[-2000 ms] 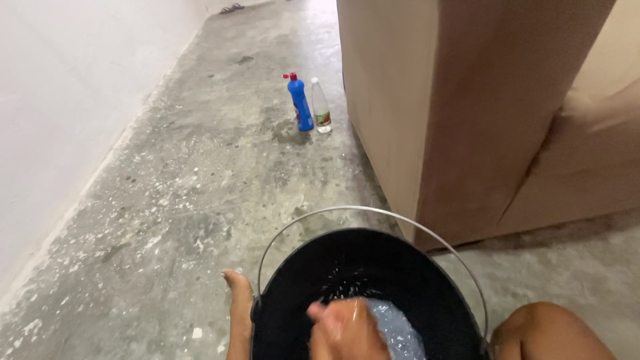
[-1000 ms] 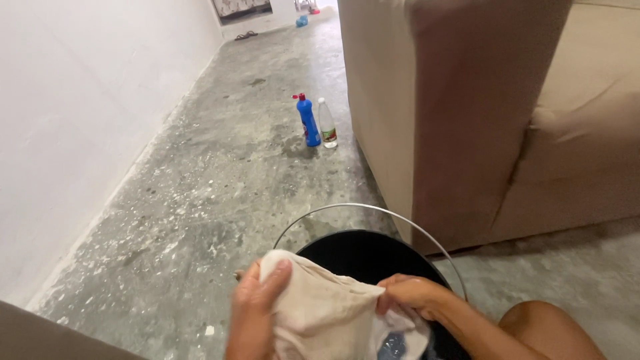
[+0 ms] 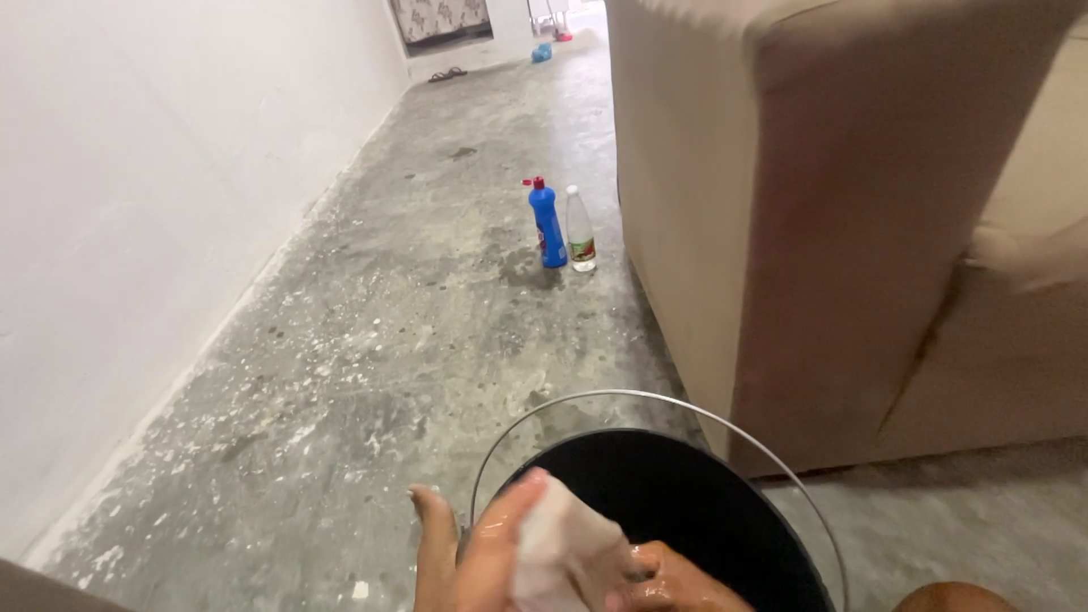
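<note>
A wet whitish cloth [image 3: 565,544] is bunched between my two hands, over the near part of a black bucket [image 3: 671,489] with a raised wire handle. My left hand [image 3: 493,544] grips the cloth's left side, its fingers blurred. On the cloth's right side, my right hand [image 3: 671,582] is closed on it, wet and partly cut off by the lower edge. Past the bucket, a blue plastic bottle [image 3: 548,229] with an open red flip cap stands beside a clear bottle [image 3: 580,234] with a white cap. The bucket's contents are hidden.
To the right stands a brown fabric-covered sofa [image 3: 816,255], close to the bucket. A white wall [image 3: 170,170] runs along the left of the stained concrete floor [image 3: 340,382]. Dark sandals [image 3: 448,75] and a blue object [image 3: 541,53] lie far ahead. My foot shows left of the bucket.
Two seconds ago a blurred hand was down in the bucket. One second ago both hands held the cloth spread wider above it; now the cloth is more bunched and the hands are closer together.
</note>
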